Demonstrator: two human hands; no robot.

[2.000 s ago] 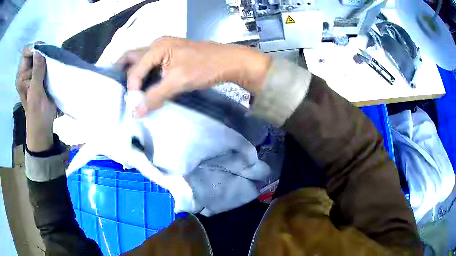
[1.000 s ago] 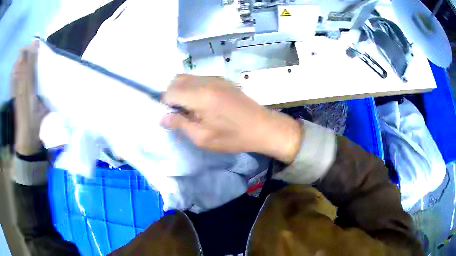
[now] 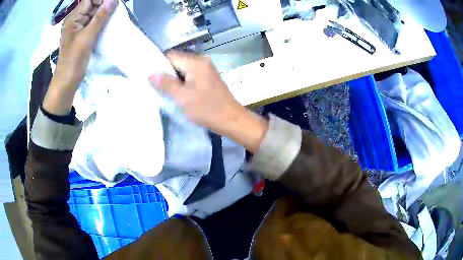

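Observation:
A large white garment piece (image 3: 122, 117) hangs between my two hands over my lap, its upper edge running slanted from upper left to centre. A dark grey strip (image 3: 215, 165) shows in its lower folds. My left hand (image 3: 86, 23) is raised at the top left and pinches a corner of the cloth. My right hand (image 3: 195, 84), slightly blurred, holds the same edge near the centre, in front of the machine bed.
The overlock machine (image 3: 221, 18) stands on the white table with a wood edge (image 3: 335, 81). Thread snips (image 3: 353, 38) lie beside a grey crumpled item (image 3: 378, 23). Blue crates stand at lower left (image 3: 114, 210) and right (image 3: 370, 122), with pale cloth (image 3: 426, 117) over the right one.
My left hand has moved up and right, raising the cloth corner. The cloth now hangs more steeply, and a dark strip shows low in it. The view has shifted.

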